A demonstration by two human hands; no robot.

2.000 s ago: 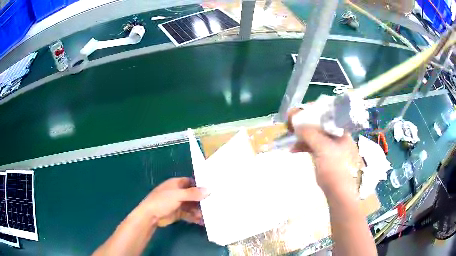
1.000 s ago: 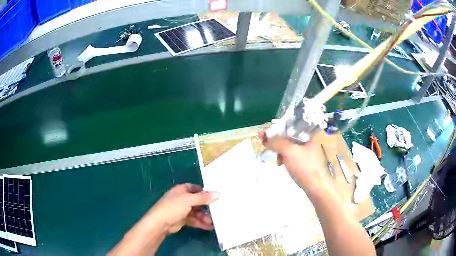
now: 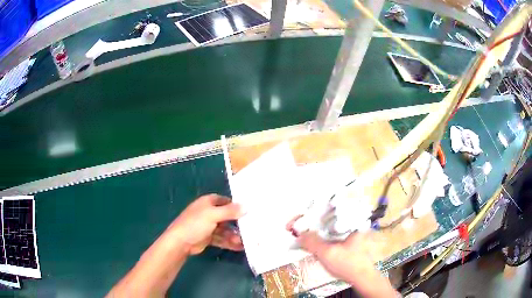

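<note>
A white board (image 3: 256, 192), seen from its white side, stands tilted at the left edge of the tan work mat (image 3: 361, 141). My left hand (image 3: 213, 224) holds its left edge, thumb on the white face. Another white sheet lies or leans beside it; the glare hides where they meet. My right hand (image 3: 326, 247) grips the silvery-white glue gun (image 3: 344, 215) low over the white surface near the mat's front. The gun's thick yellow hose (image 3: 431, 137) runs up to the right. The nozzle tip is blurred against the white.
A metal upright (image 3: 350, 64) stands behind the mat. Solar panels lie at far left (image 3: 20, 236), on the far bench (image 3: 224, 23) and on the conveyor's right (image 3: 415, 70). Crumpled white cloth (image 3: 431, 186), orange-handled pliers (image 3: 440, 156) and a white wad (image 3: 465, 141) lie right of the mat.
My right hand and the glue gun have moved from the board's far edge towards me, and the hose has swung down with them. My left hand keeps its hold on the board.
</note>
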